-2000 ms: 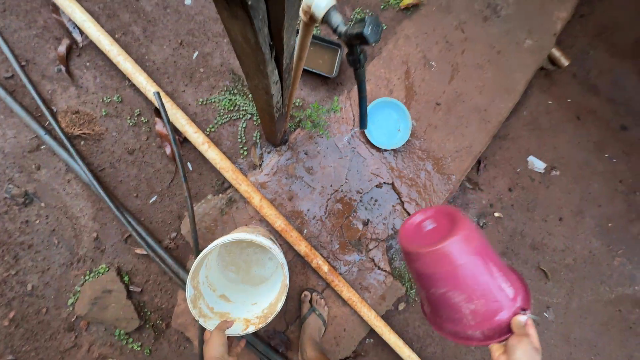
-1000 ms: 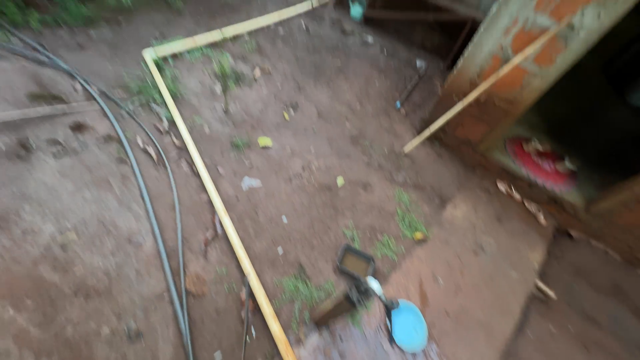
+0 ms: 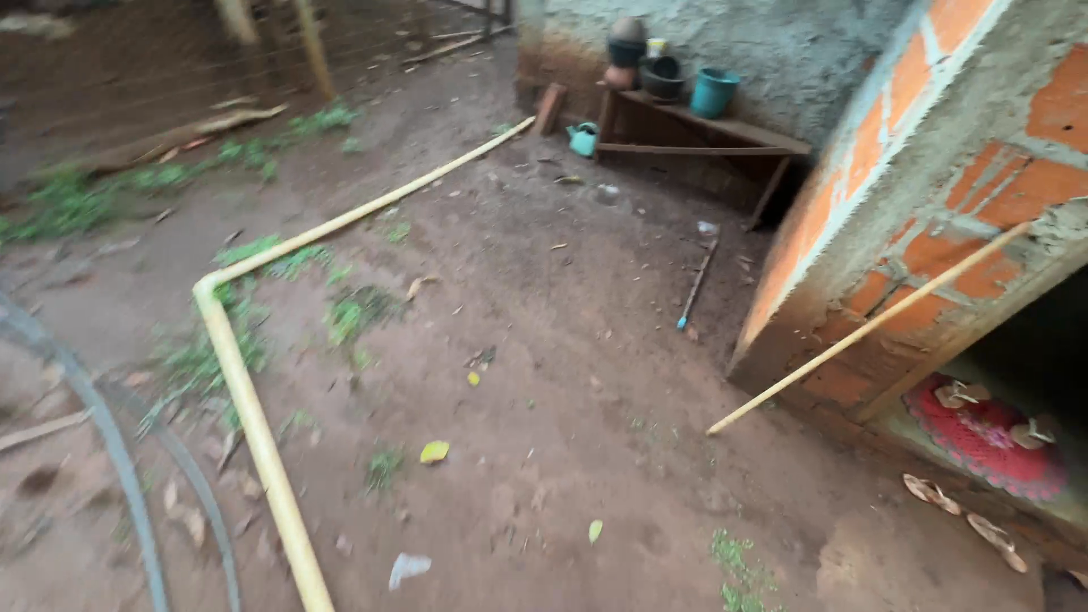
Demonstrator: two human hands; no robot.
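Note:
Neither my left hand nor my right hand shows in the head view at this moment, so what they hold is hidden. A long yellowish plastic pipe (image 3: 255,416) runs up the ground at the left, bends at an elbow and goes on towards a low wooden bench (image 3: 722,127). On the bench stand a teal bucket (image 3: 714,92) and several dark pots (image 3: 662,79). A light green watering can (image 3: 583,138) sits on the soil at the bench's left end.
Grey hoses (image 3: 106,425) curve along the left. A wooden pole (image 3: 858,333) leans on the brick wall (image 3: 922,246). By the doorway lie a red crocheted mat (image 3: 986,438) and flip-flops (image 3: 965,518). A dark stick (image 3: 699,285) lies on the soil.
The view has swung up and away from the tap. My hands, with the whitish bucket and the pink bucket seen two seconds ago, are out of the picture; the bench and wall now show.

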